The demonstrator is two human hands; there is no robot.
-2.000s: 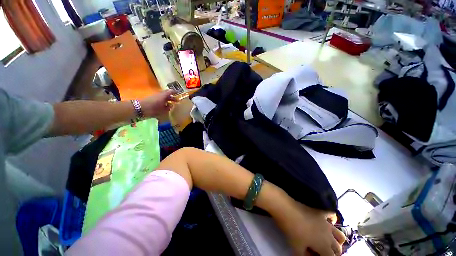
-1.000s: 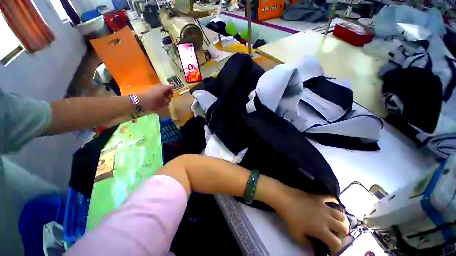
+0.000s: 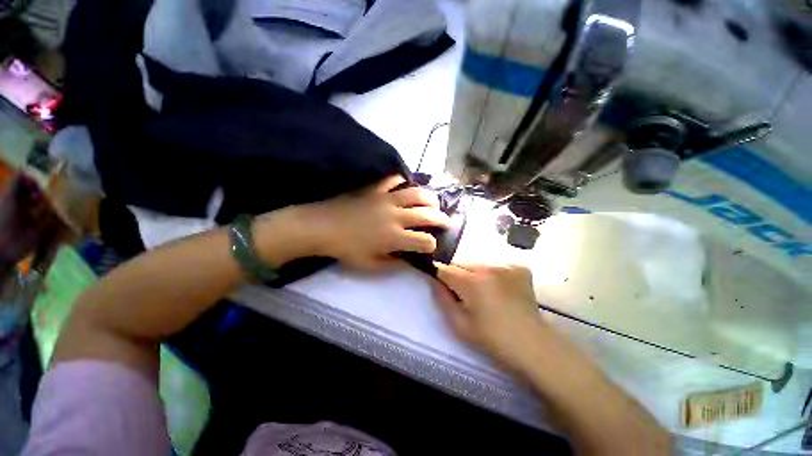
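Observation:
A black garment with pale grey panels (image 3: 258,134) lies on the white machine table, its narrow end at the lit needle area of the sewing machine (image 3: 525,89). My left hand (image 3: 378,227) lies over this black end, fingers on the cloth just left of the presser foot area. My right hand (image 3: 490,298) is in front of it, its fingertips holding the cloth's near edge beside my left fingers. The cloth under my fingers is mostly hidden. Glare hides the needle and foot.
The machine bed (image 3: 623,267) stretches right, with a tan label (image 3: 723,405) near its front. A ruler strip (image 3: 356,343) runs along the table's front edge. A phone with a red-pink screen (image 3: 31,89) shows at the far left, and a green board (image 3: 182,392) at the lower left.
The view has turned right and down to the machine. My right hand now shows at the cloth. My left hand remains on the black end near the needle. The other person's arm is out of view.

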